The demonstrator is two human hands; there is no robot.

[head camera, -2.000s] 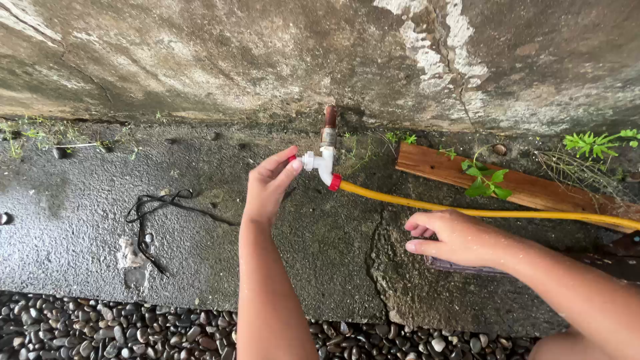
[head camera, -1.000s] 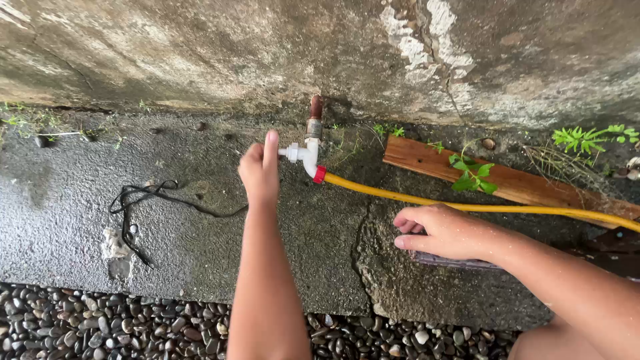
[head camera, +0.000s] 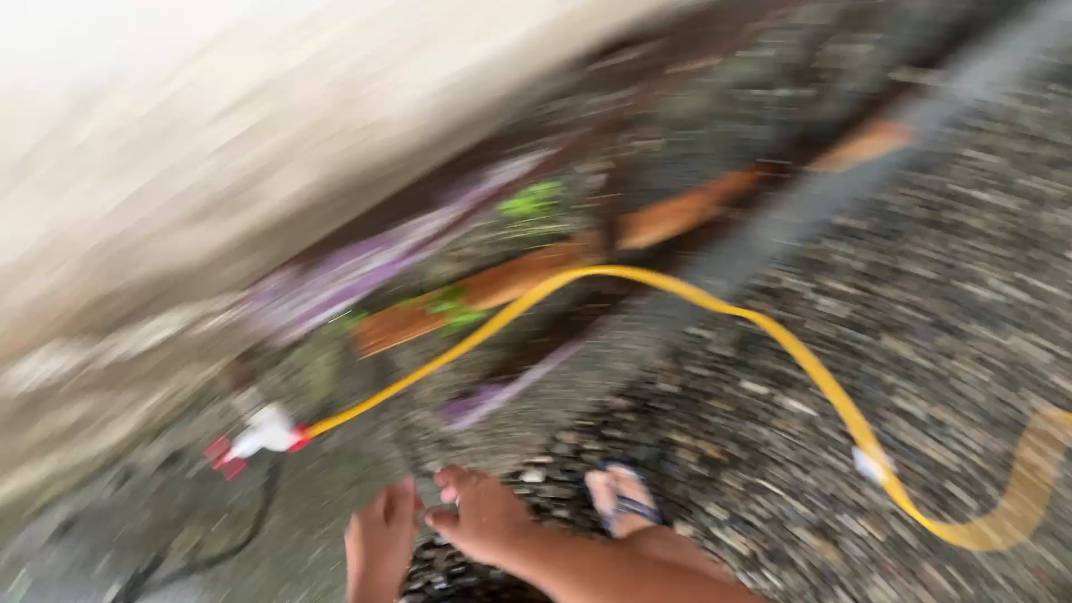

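The frame is blurred by motion. A white plastic tap (head camera: 266, 430) with a red handle sits on a pipe at the lower left, by the wall. From its red collar a yellow hose (head camera: 615, 271) runs right in a curve over the pebbles. My left hand (head camera: 381, 536) is at the bottom, below and right of the tap, touching neither tap nor hose. Close beside it is my right hand (head camera: 481, 512), fingers apart and nothing visible in it. Whether my left hand's fingers are closed is unclear.
An orange-brown wooden board (head camera: 536, 272) lies along the wall (head camera: 209, 151) near green plants (head camera: 459, 308). A black cord (head camera: 239, 540) lies on wet concrete. My sandalled foot (head camera: 621, 498) stands on pebbles (head camera: 946, 335).
The view has swung strongly to the right. My left hand has come away from the tap's handle, and both hands are now close together.
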